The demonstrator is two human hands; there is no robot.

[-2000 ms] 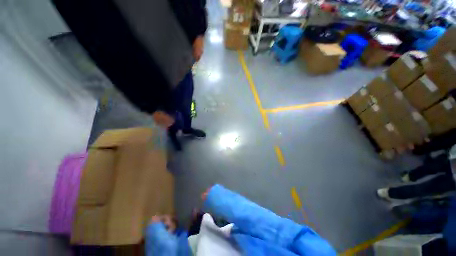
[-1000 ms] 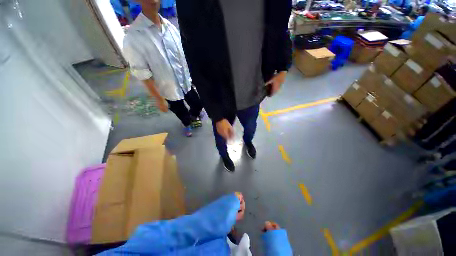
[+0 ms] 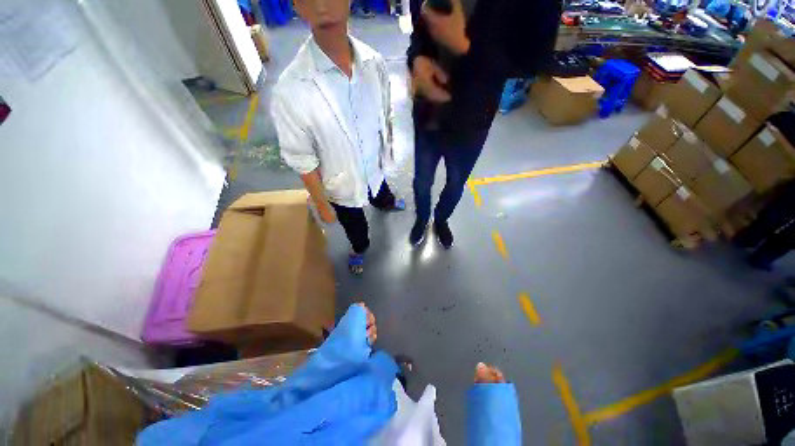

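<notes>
My left hand (image 3: 370, 324) shows only partly past the blue sleeve (image 3: 305, 392), low in the middle of the view. Its fingers look curled, and I cannot tell whether it holds anything. My right hand (image 3: 489, 374) shows small and blurred at the end of the other blue sleeve (image 3: 494, 414), over the grey floor. Its fingers also look curled, and no held thing can be made out. A large brown carton (image 3: 261, 270) stands just beyond and left of my left hand, not touched by it as far as I can see.
A person in a white shirt (image 3: 344, 122) and a person in dark clothes (image 3: 466, 113) stand ahead. A pink crate (image 3: 179, 292) stands beside the carton. Film-wrapped cartons (image 3: 83, 409) are at lower left, stacked cartons (image 3: 697, 165) at right, and a pale box (image 3: 719, 408) at lower right.
The person in dark clothes has moved further back and right, with hands now raised. The carton and crate have shifted right in view. Wrapped cartons have come into view at lower left.
</notes>
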